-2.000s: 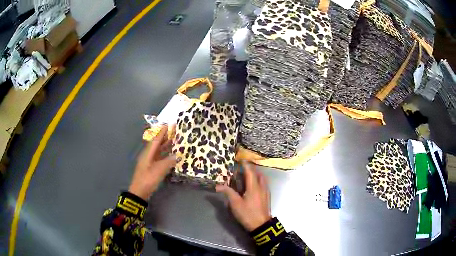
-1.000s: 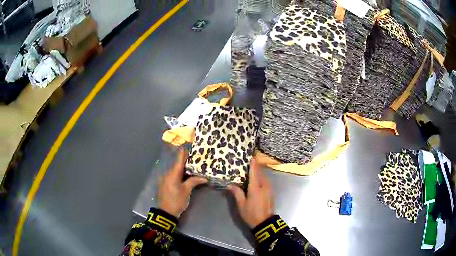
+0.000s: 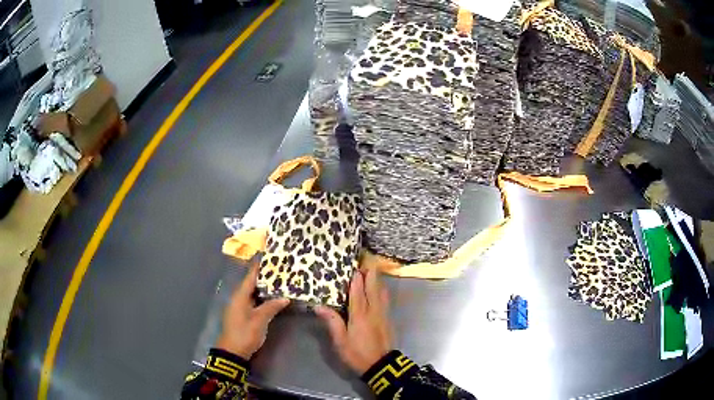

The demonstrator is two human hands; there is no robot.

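A squared stack of leopard-print panels (image 3: 311, 246) lies on the grey metal table in front of me. My left hand (image 3: 247, 319) rests against its lower left corner, thumb along the near edge. My right hand (image 3: 362, 322) rests against its lower right side, thumb at the near edge. Both hands hold the stack between them. An orange strip (image 3: 297, 168) loops out behind the stack, beside white paper or plastic at its left. A long orange strip (image 3: 438, 269) lies on the table to the right.
A tall leopard-topped stack (image 3: 411, 164) stands behind, with tied stacks (image 3: 548, 101) to its right. A blue binder clip (image 3: 517, 312) lies right of my hands. Loose leopard pieces (image 3: 611, 268) and green-and-white cards (image 3: 659, 262) lie far right. A carton (image 3: 86, 113) stands across the floor.
The hands have closed in on the stack from both sides since the earliest frame. The camera view has shifted, moving the whole scene slightly left since one second ago.
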